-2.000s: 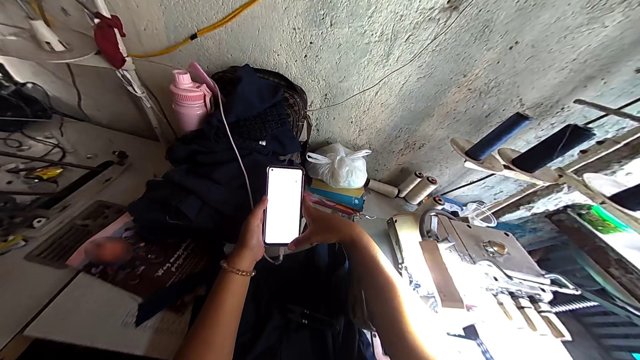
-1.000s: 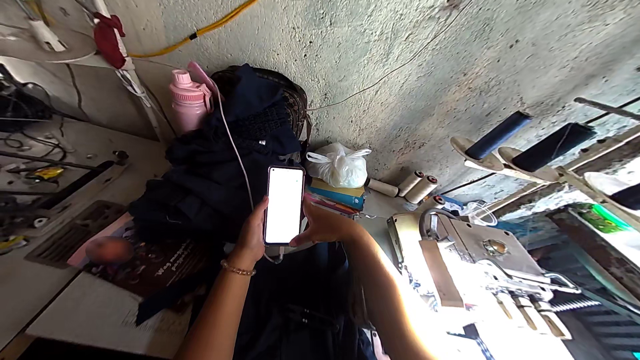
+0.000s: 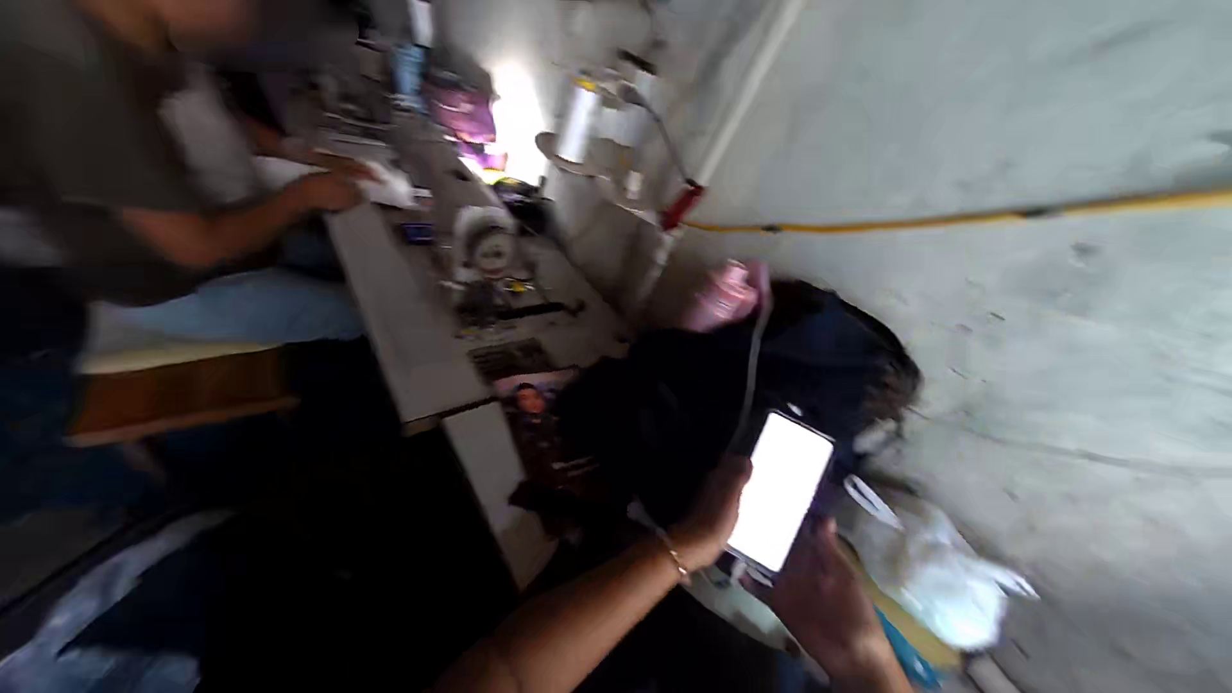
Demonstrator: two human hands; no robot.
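Note:
A smartphone with a glowing white screen stands tilted between my hands at the lower right of centre. My left hand, with a bracelet at its wrist, grips the phone's left edge. My right hand holds its lower right side, fingers partly hidden behind it. A charging cable runs over a heap of dark cloth, and a plug shows at the phone's bottom end. Behind the heap is a pink bottle. To the right lies a white plastic bag.
At the upper left a person sits at a long sewing table, hands on white cloth. A sewing machine, thread cones and a printed picture are beyond my left arm. A wall with a yellow cable borders the right.
The view has swung far to the left, bringing the seated person and the long table into sight. Both hands still hold the phone.

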